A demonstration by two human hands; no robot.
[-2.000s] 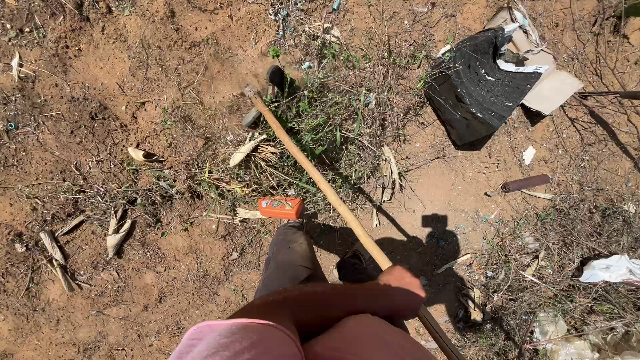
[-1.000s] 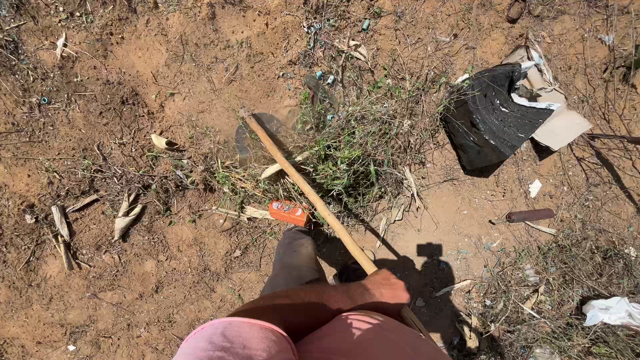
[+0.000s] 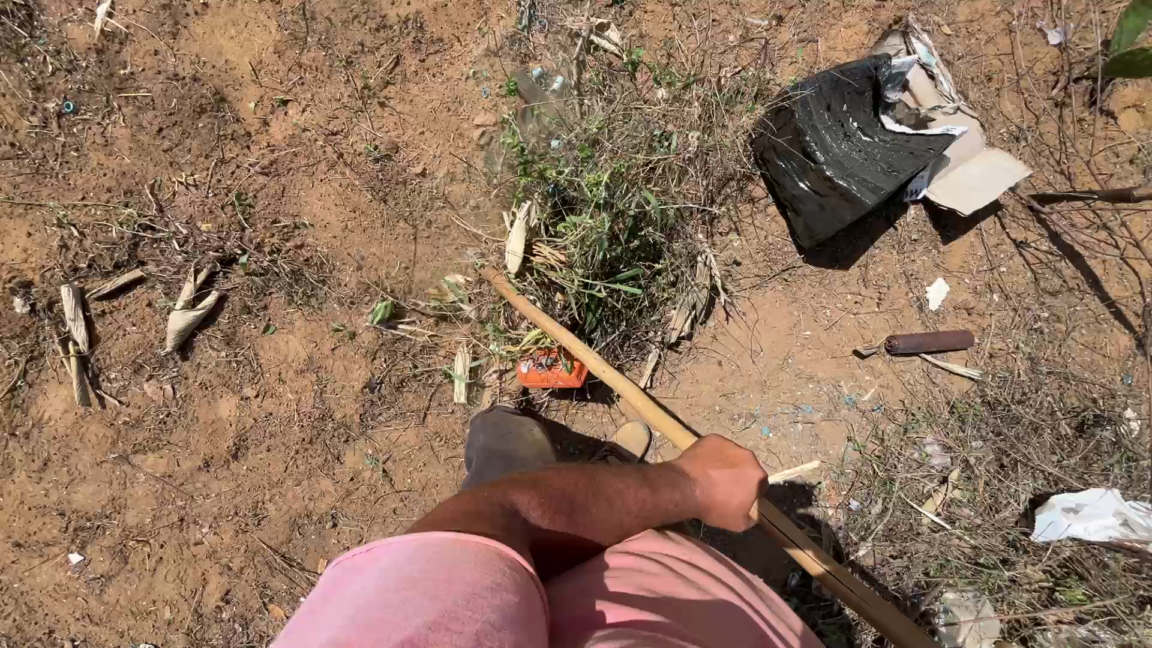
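My left hand (image 3: 720,481) is closed around the long wooden handle (image 3: 621,387) of a tool, with the forearm reaching across my body from the pink sleeve. The handle slants from the lower right up to a heap of green and dry weeds (image 3: 612,234). Its far end lies at the left side of the heap; the tool's head there cannot be made out. An orange plastic object (image 3: 551,370) lies between the heap and my feet, with plant bits against its upper edge. My right hand is out of view.
Black plastic sheeting (image 3: 837,144) and torn cardboard (image 3: 976,180) lie at upper right. A brown cylinder (image 3: 929,342) is below them. Dry husks (image 3: 191,315) lie on the soil at left, white scrap (image 3: 1093,516) at lower right. My shoe tip (image 3: 633,438) shows beside the handle.
The handle's far end has moved down toward my feet, from above the pale husk to below it. Plant bits now touch the orange object's upper edge. My left hand has kept its grip.
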